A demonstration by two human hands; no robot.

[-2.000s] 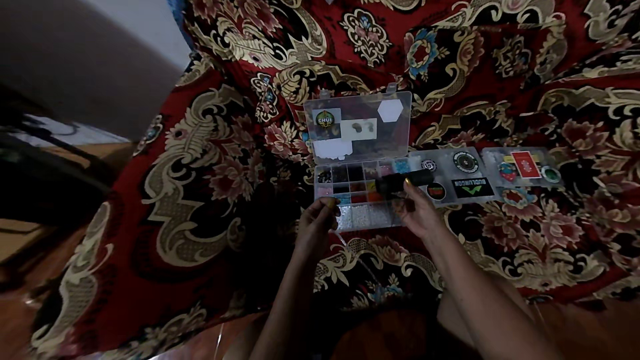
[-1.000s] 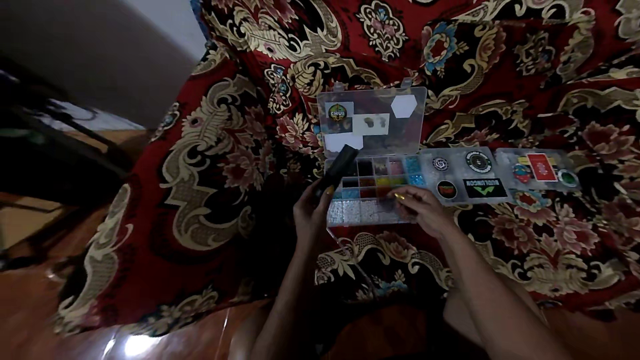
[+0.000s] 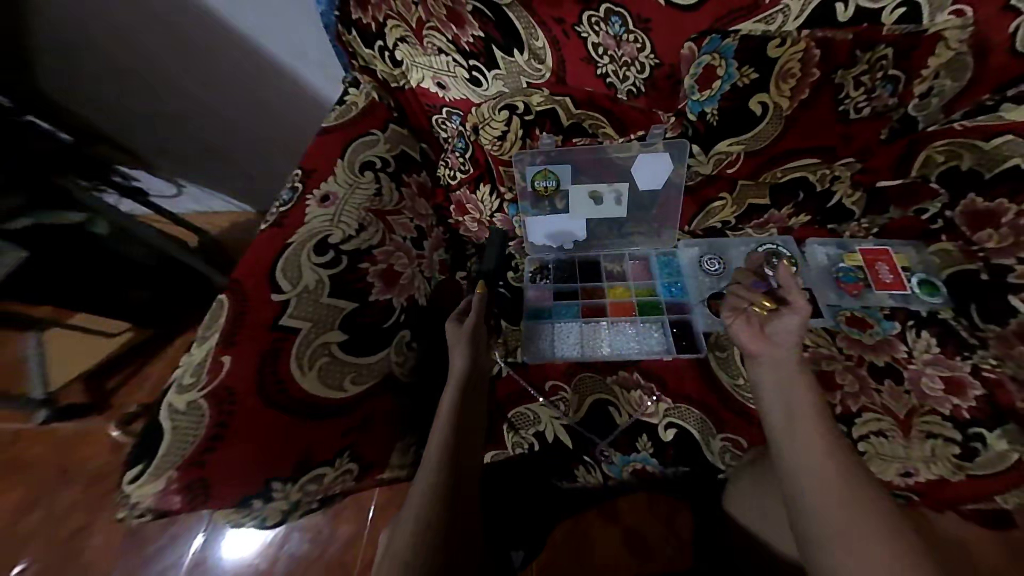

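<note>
A clear plastic bead organizer (image 3: 612,362) lies with its stickered lid (image 3: 632,224) raised, its compartments holding beads of several colours. My left hand (image 3: 466,324), at the organizer's left side, grips a dark elongated object (image 3: 494,252) whose kind is hard to tell. A beaded strand (image 3: 560,410) runs from near this hand across the cloth in front of the organizer. My right hand (image 3: 766,308) is raised over a closed stickered plastic case (image 3: 732,250) to the right, its fingers curled; whether it holds something small cannot be told.
Another closed plastic case (image 3: 920,246) with a red card (image 3: 882,270) on top sits at the right. Patterned red cloth (image 3: 344,320) covers the seat under everything. Dark furniture (image 3: 80,200) and a tiled floor (image 3: 304,532) are at the left.
My right hand has moved right, from over the bead compartments to over the closed case. My left hand, with the dark object, has moved off the organizer to its left side.
</note>
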